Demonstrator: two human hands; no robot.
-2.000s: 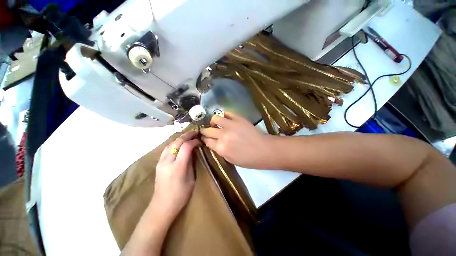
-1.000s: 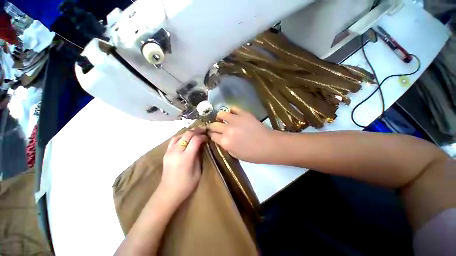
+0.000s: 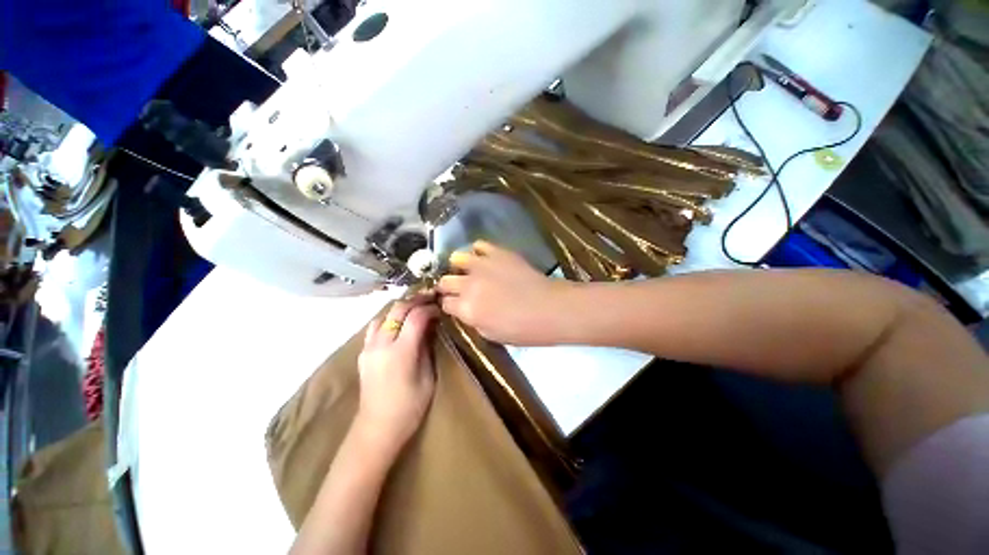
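Observation:
The tan-brown garment piece lies on the white table and hangs over its front edge. My left hand, with a ring, lies on it, fingertips near the presser foot. A brown zipper with a gold line runs along the cloth's right edge. My right hand has its fingertips at the zipper's top end, close beside my left fingertips. The needle and the exact finger contact are too small and covered to see. The white sewing machine head stands just beyond the hands.
A fan of zippers lies right of the needle area. A red-and-black tool and a black cord lie at the table's right end. A blue bin is below it. Brown cloth lies at the lower left, grey-green cloth at the right.
The view has shifted, showing more of the background at the upper left. Both hands stay at the presser foot, with the cloth and zipper in nearly the same position.

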